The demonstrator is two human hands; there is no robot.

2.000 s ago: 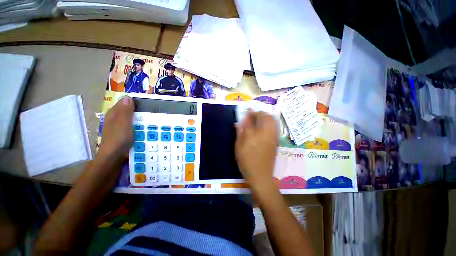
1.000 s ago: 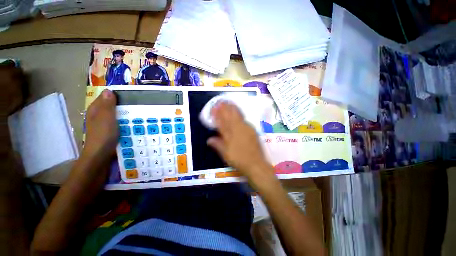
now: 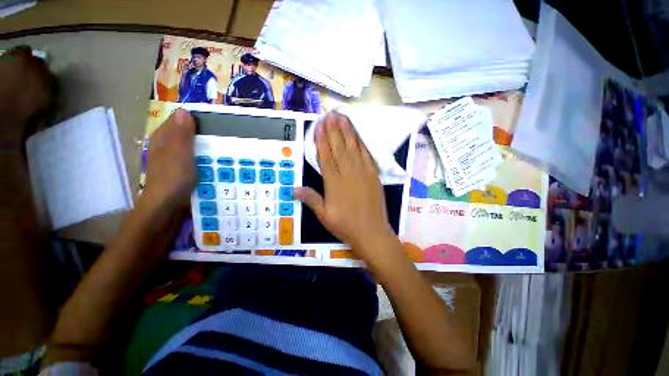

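The calculator with writing tablet (image 3: 247, 192) lies face up on the poster mat (image 3: 484, 228), its keypad at left and its black writing panel (image 3: 394, 209) at right. The grey display (image 3: 246, 126) shows a digit. My left hand (image 3: 170, 165) grips the calculator's left edge, thumb at the top left corner. My right hand (image 3: 351, 183) lies flat, fingers pointing up, pressing a white wiping cloth (image 3: 385, 136) on the upper part of the black panel. Part of the cloth and panel is hidden under that hand.
Instruction sheets (image 3: 463, 147) lie right of the calculator. White sheet piles (image 3: 458, 48) stand behind the mat, with a translucent pouch (image 3: 561, 103) at right. A folded white stack (image 3: 79, 169) lies at left. Another person's arm (image 3: 26, 191) reaches in at far left.
My right hand has moved from the panel's right edge onto the panel, with the cloth now spread out. Another person's arm has come in at left. The view has shifted slightly.
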